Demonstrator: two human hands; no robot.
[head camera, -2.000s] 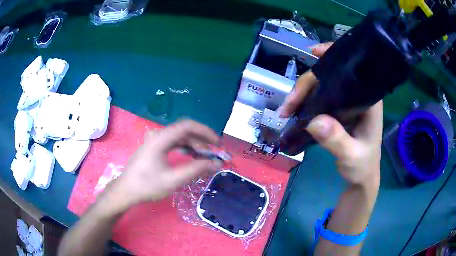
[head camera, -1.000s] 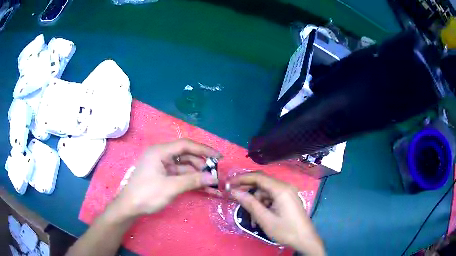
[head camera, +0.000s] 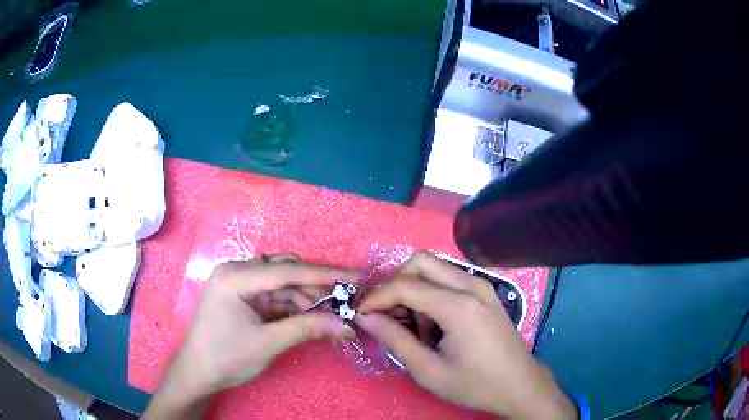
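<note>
My left hand (head camera: 246, 316) pinches a small circuit board (head camera: 344, 289) with white connectors above the red mat (head camera: 304, 390). My right hand (head camera: 456, 328) meets it at the board, fingertips closed on what looks like a small white connector (head camera: 346, 312); a thin wire shows beside it. The black-faced housing half (head camera: 507, 299) lies on clear film behind my right hand, which covers most of it. The electric screwdriver (head camera: 608, 189) hangs over the right side, large and dark, held by no hand.
White housing shells (head camera: 70, 209) are piled at the left. The silver-white screw feeder (head camera: 509, 98) stands at the upper right, partly behind the screwdriver. A bagged unit (head camera: 49, 43) lies at the far left. Clear film (head camera: 218, 238) lies on the mat.
My right hand let go of the screwdriver and came to the small board in my left hand. Both hands now touch closely there. The view has shifted, and the screwdriver looms larger.
</note>
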